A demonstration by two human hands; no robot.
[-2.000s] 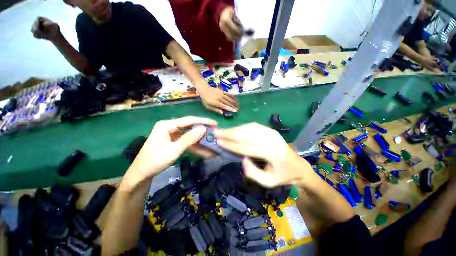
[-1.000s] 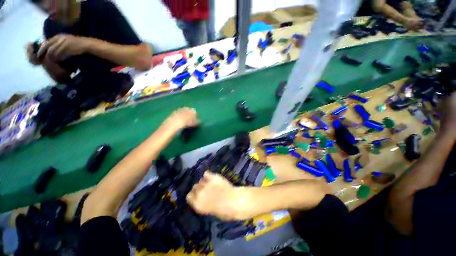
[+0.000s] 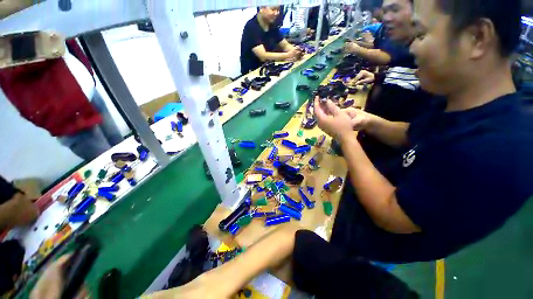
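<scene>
My left hand is blurred and cut off by the edges at the bottom left. It holds a dark oblong housing over the green belt. My right forearm reaches left along the bottom edge; my right hand is below the picture and not seen. Part of the heap of dark covers shows behind the forearm, on yellow-grey printed carton. Another black housing lies on the belt beside my left hand.
A white metal post stands by the green belt. Blue cells with green boards and wires lie on the tan bench at centre. A seated person works close on the right. Others sit farther along, and one arm shows at the left edge.
The view has swung right. Both hands first held a unit together; then they parted, the left over the belt. Now the left holds a housing and the right has left the picture.
</scene>
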